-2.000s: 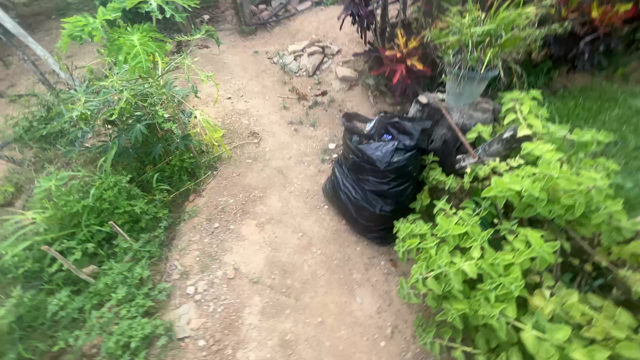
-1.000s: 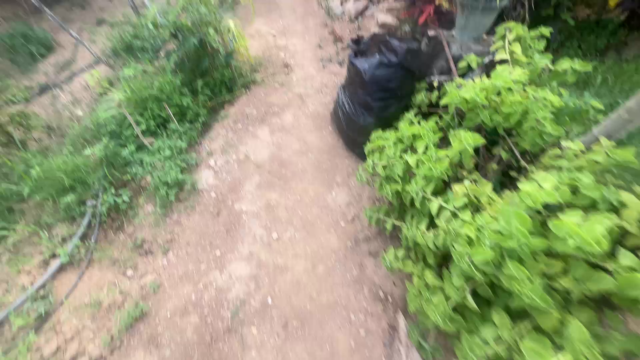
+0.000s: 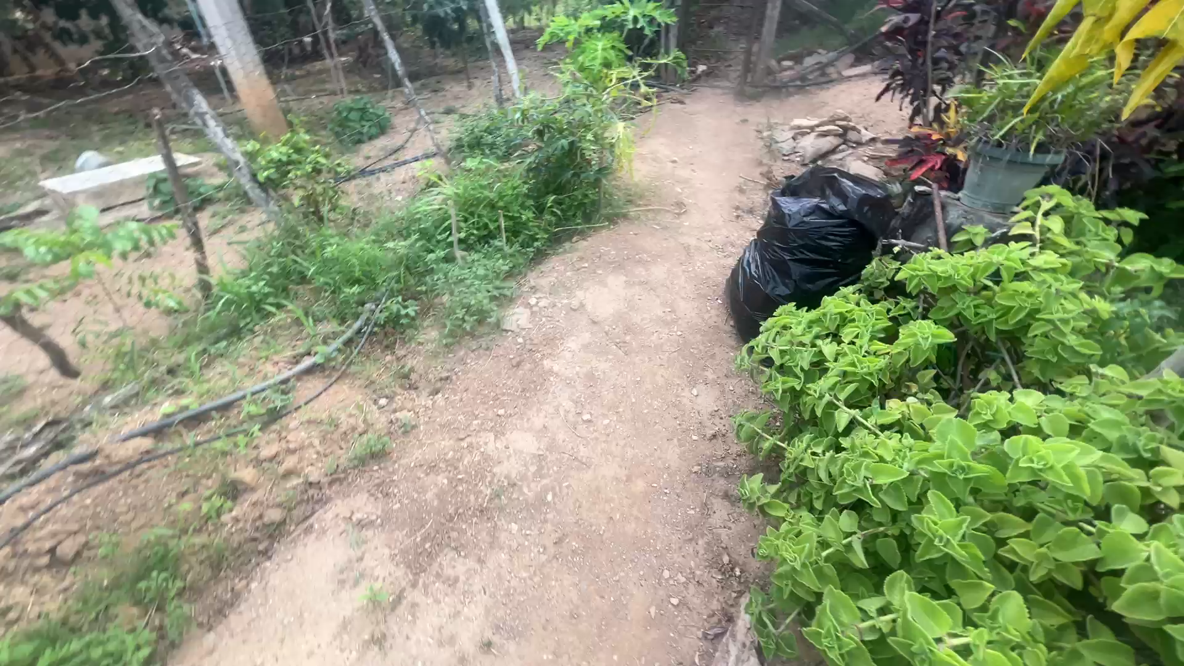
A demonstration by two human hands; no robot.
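Neither my left hand nor my right hand shows in the head view. A full black plastic bag stands on the right side of a dirt path. Its lower right part is hidden behind a leafy green bush. Just right of the bag, a green-grey plant pot with a grassy plant rests on a dark, rounded support.
Black hoses lie on the ground at the left, beside low weeds. Leaning posts with wire stand beyond them, near a pale slab. Flat stones are piled behind the bag.
The view has tilted up since one second ago, bringing posts and the far path into the picture. Compared with two seconds ago, more ground and hoses show at the left. No hand appears in any frame.
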